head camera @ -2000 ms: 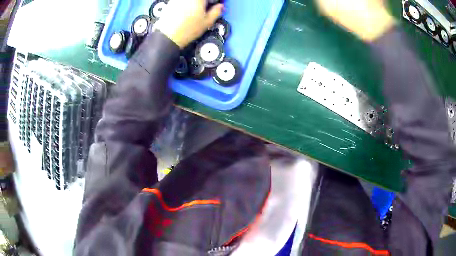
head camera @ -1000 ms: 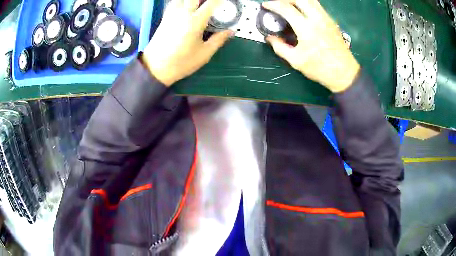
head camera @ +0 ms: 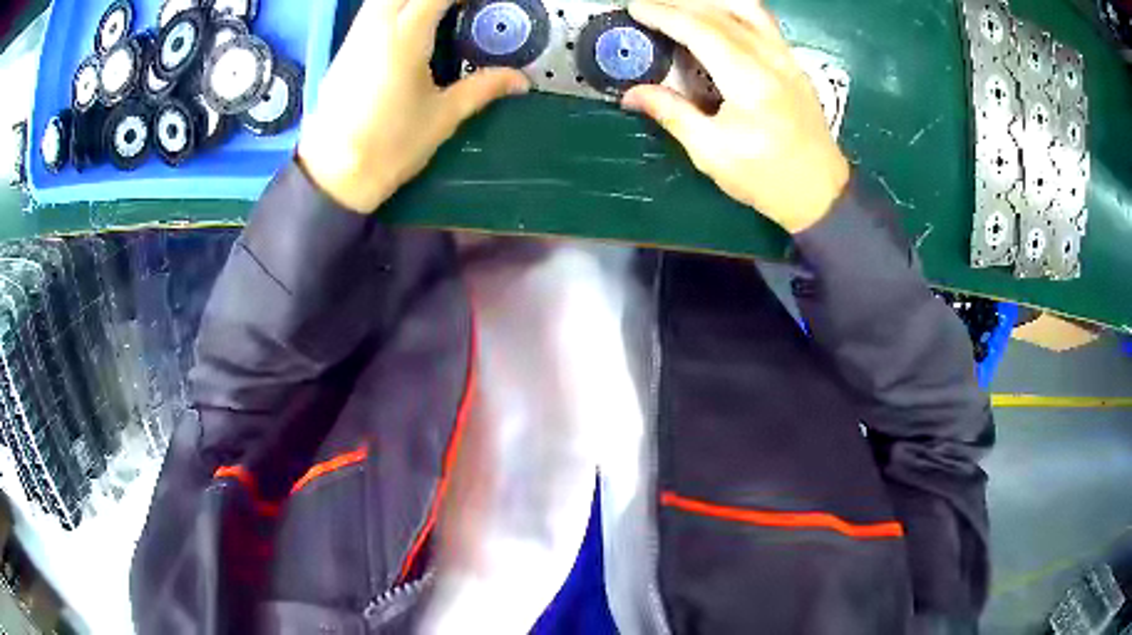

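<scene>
A flat perforated metal plate point(head camera: 561, 62) lies on the green bench at the top centre. Two black disc parts with pale centres sit side by side on it, a left disc point(head camera: 502, 27) and a right disc point(head camera: 621, 53). My left hand point(head camera: 395, 97) holds the left disc at its left side, thumb below it on the plate's edge. My right hand point(head camera: 747, 109) holds the right disc, with thumb below and fingers above. The plate's right end shows past my right fingers. My left fingertips are cut off by the top edge.
A blue tray point(head camera: 248, 174) with several loose black discs is at the left. Overlapped bare metal plates point(head camera: 1028, 149) lie on the bench at the right. Stacked clear trays point(head camera: 62, 372) stand below left. A blue crate of black parts point(head camera: 987, 325) and a cardboard box point(head camera: 1053, 330) are at lower right.
Both hands came from the tray and the bench's right onto the plate, now with two discs on it. Over the last second, hands and discs shifted slightly left in view.
</scene>
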